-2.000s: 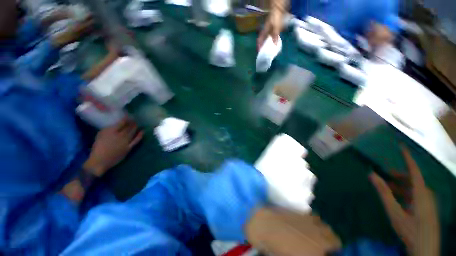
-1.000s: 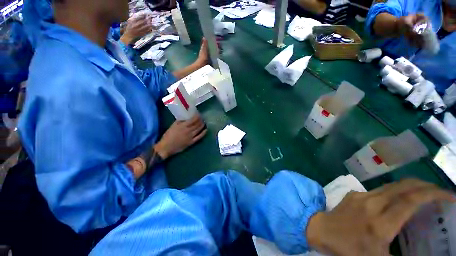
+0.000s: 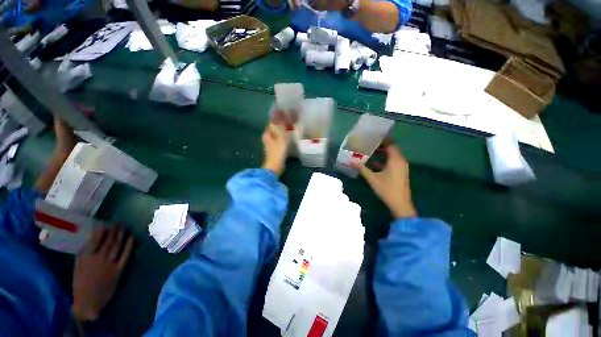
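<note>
Opened white cartons with red blocks stand upright on the green belt in front of me, flaps up. My left hand [image 3: 275,146] is at the left carton [image 3: 288,105], its fingers around the side; that part is blurred. A middle carton [image 3: 314,150] stands right beside it. My right hand [image 3: 390,176] holds the right carton [image 3: 360,141] at its right side, thumb at the lower front; this carton tilts. A stack of flat carton blanks [image 3: 323,247] lies between my forearms, with a red bar at its near end and a small coloured label.
Folded leaflets [image 3: 172,227] lie left. A neighbour's hand [image 3: 99,270] is by cartons at far left. A brown tray [image 3: 537,276] with white papers is lower right. Across the belt are white cylinders [image 3: 323,58], a parts box [image 3: 240,43], a white sheet [image 3: 435,92] and an empty box [image 3: 520,89].
The view has swung right. My hands have moved from the near right to the standing cartons, now three close together. The blank stack is now uncovered.
</note>
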